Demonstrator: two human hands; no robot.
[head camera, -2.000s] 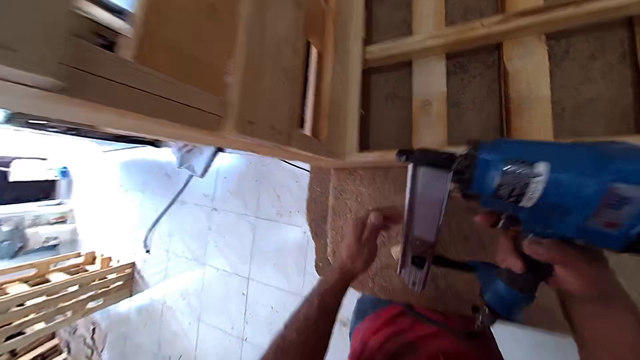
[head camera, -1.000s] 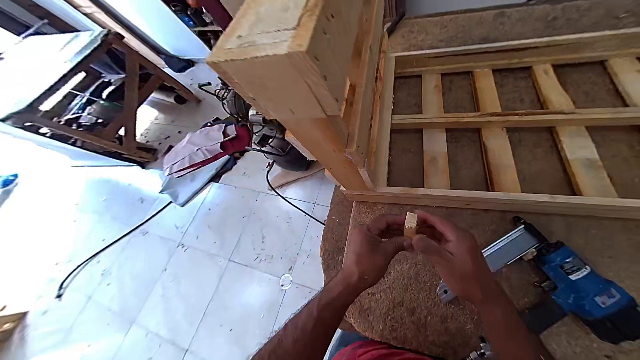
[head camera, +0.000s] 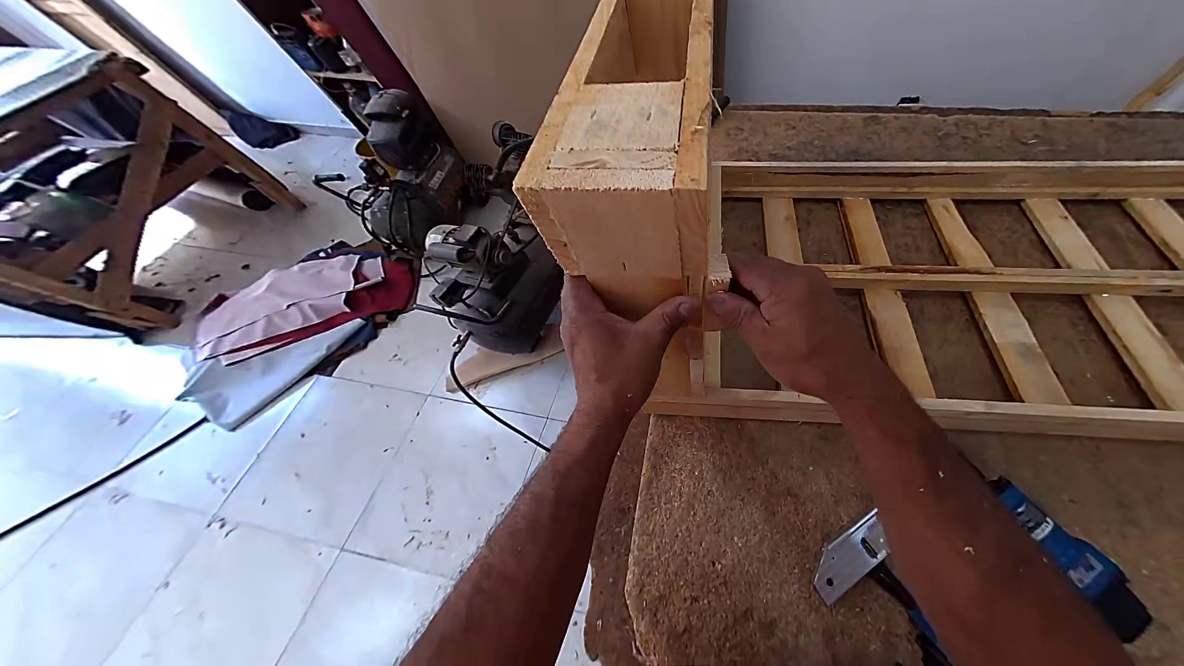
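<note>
A small wood block is pinched between the thumb and fingers of my right hand, against the side of an upright wooden box section. My left hand grips the lower corner of that section, its thumb close to my right thumb. The upright section stands at the left end of a slatted wooden frame, which lies flat on the workbench. The blue pneumatic nailer lies on the bench under my right forearm, partly hidden by it.
The particleboard bench top ends left of my forearms. On the tiled floor stand air compressors, with a black hose and a heap of cloth nearby. A wooden trestle table is at the far left.
The nailer, held in my right hand two seconds ago, now lies on the bench. Both hands have moved from above the bench to the upright section, the small block now in my right hand.
</note>
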